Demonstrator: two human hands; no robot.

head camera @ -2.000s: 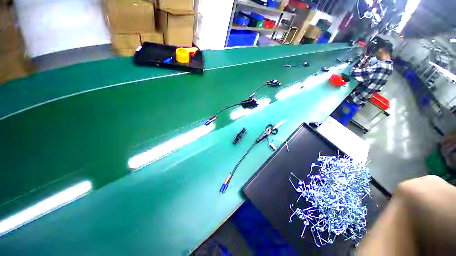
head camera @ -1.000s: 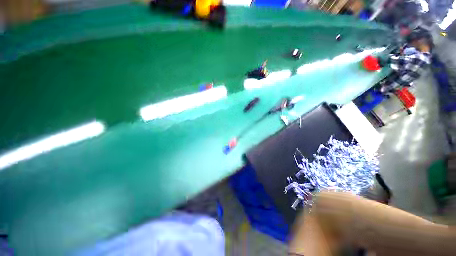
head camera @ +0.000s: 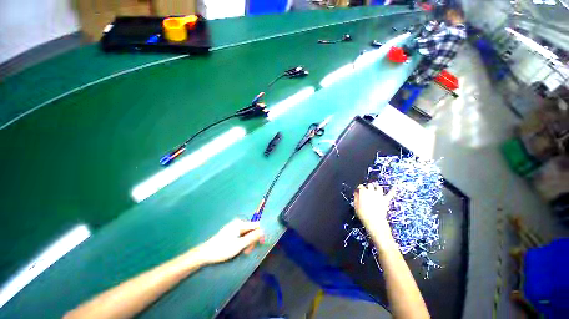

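Observation:
A tangled heap of small silver-white bent wire pieces (head camera: 415,199) lies in a large shallow black tray (head camera: 324,180). My right hand (head camera: 371,204) is at the heap's left side, fingertips among the wires; whether it grips one is unclear. My left hand (head camera: 240,240) has curled fingers at the bench's near edge, beside the blue plug end of a black lead (head camera: 277,174). Whether it holds anything cannot be told. The lead's other end has a black clamp (head camera: 312,133) with loose wire pieces beside it. A short black part (head camera: 272,144) lies left of the lead.
A darker green conveyor belt (head camera: 112,137) carries a lead with black clamps (head camera: 252,111) and others farther off. A black tray with a yellow-orange roll (head camera: 178,28) stands at the far side. A person in a checked shirt (head camera: 442,43) is farther along, near a red container (head camera: 397,55).
Both hands now show clearly: the left has come in at the bench edge, and the right has reached to the wire heap. The leads on the belt have shifted left and nearer.

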